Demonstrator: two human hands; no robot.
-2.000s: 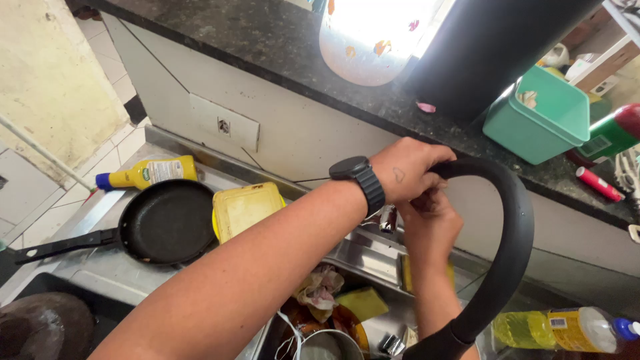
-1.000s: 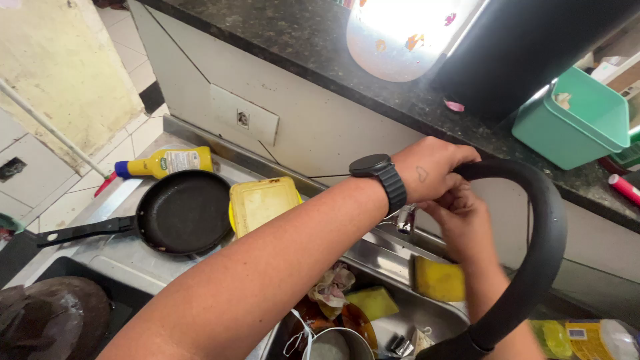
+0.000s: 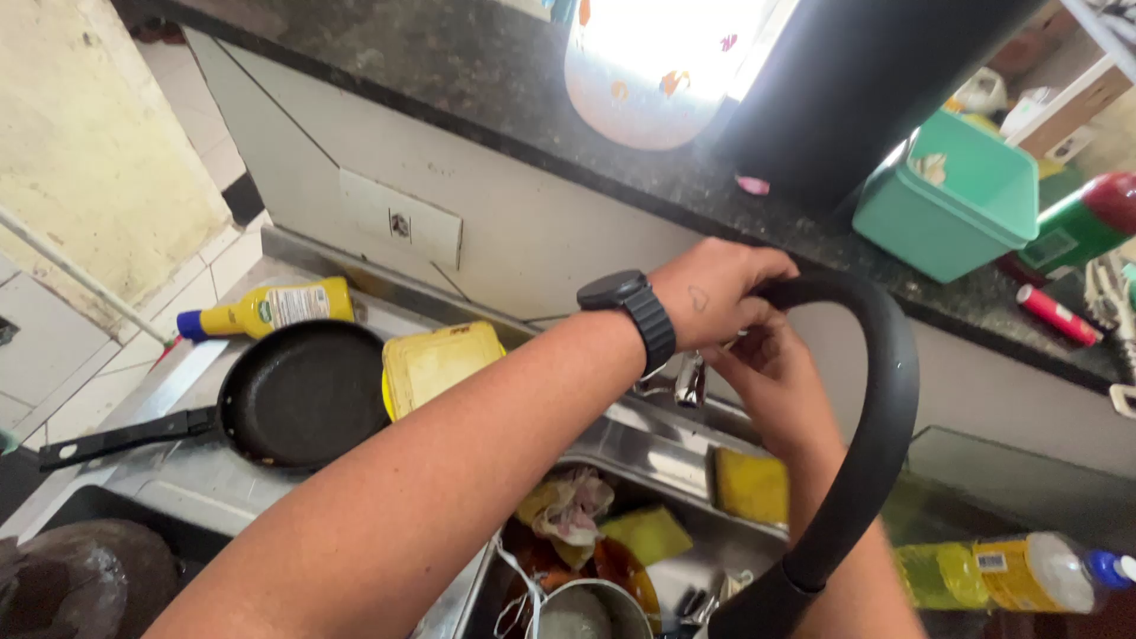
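Observation:
My left hand [image 3: 723,288], with a black watch [image 3: 628,315] on its wrist, is closed around the end of a thick black flexible faucet hose [image 3: 887,382]. My right hand [image 3: 768,368] is just below it, fingers bent at the joint above a chrome fitting [image 3: 690,380]; whether it grips a part there is hidden. The hose arches over my right forearm toward the bottom of the view. Under my hands lies the steel sink [image 3: 701,555], holding a metal pot [image 3: 590,612], an amber dish [image 3: 621,568], a crumpled plastic bag [image 3: 572,515] and a yellow-green sponge [image 3: 646,534].
A black frying pan [image 3: 306,390], a yellow bottle [image 3: 266,309] and a yellow-lidded container [image 3: 439,364] stand on the left drainboard. A yellow sponge [image 3: 753,484] rests at the sink's edge. Right are a bottle of yellow liquid [image 3: 1003,572] and a green plastic bin [image 3: 950,195] on the granite ledge [image 3: 444,80].
Both hands stay at the same hose end and fitting. The view has shifted somewhat; nothing else has plainly moved.

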